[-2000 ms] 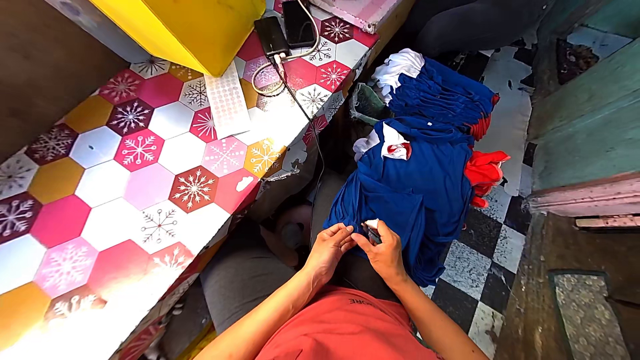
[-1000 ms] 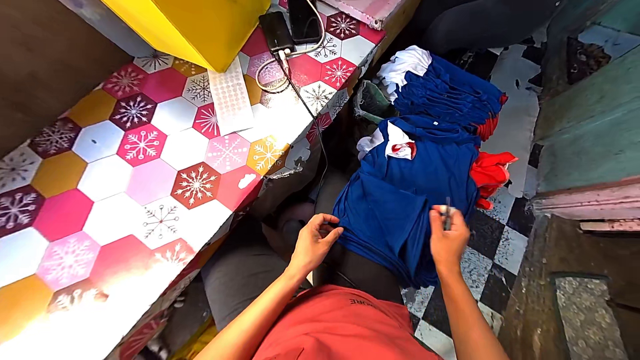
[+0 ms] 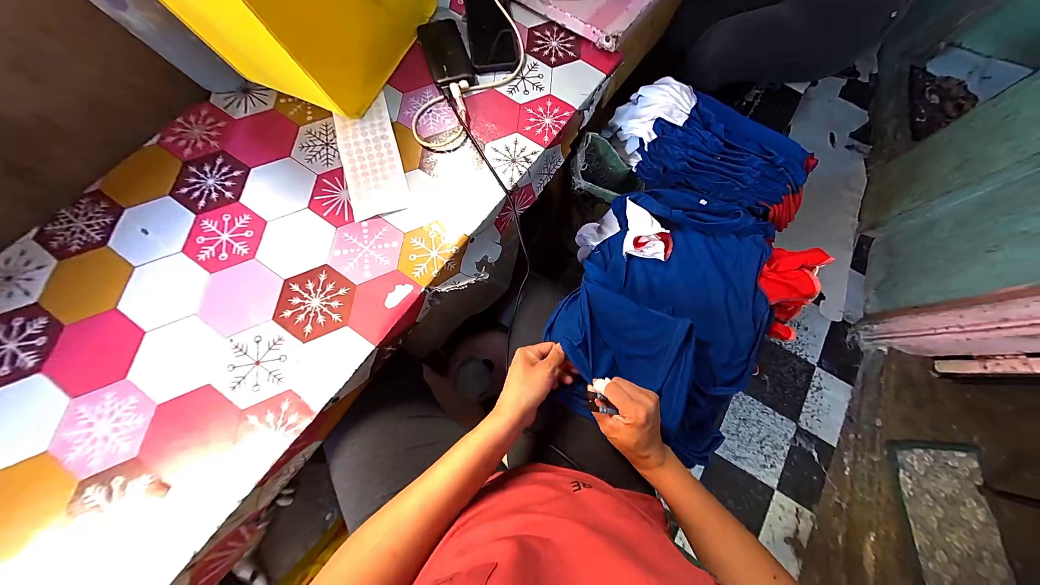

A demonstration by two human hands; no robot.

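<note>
A blue garment (image 3: 634, 333) with a white and red piece at its neck lies over my lap on top of more blue cloth. My left hand (image 3: 532, 380) pinches the garment's near left edge. Just right of it, my right hand (image 3: 630, 414) is closed around a small dark tool (image 3: 603, 400), perhaps thread snips, close to the same edge; a finger of that hand has a white wrap. Behind lies a pile of gathered blue garments (image 3: 715, 154) with white cloth (image 3: 656, 110) at its left end. Red cloth (image 3: 792, 284) hangs out at the right.
On my left is a table with a snowflake-patterned cover (image 3: 244, 292), holding a yellow container (image 3: 325, 41), a sheet of round stickers (image 3: 370, 162), a power bank (image 3: 445, 53) and a phone (image 3: 491, 36). A dark cable (image 3: 520, 268) hangs over its edge. Checkered floor (image 3: 760, 431) shows at right.
My right hand has moved left from the garment's right side, back beside my left hand. My left hand now pinches the cloth edge.
</note>
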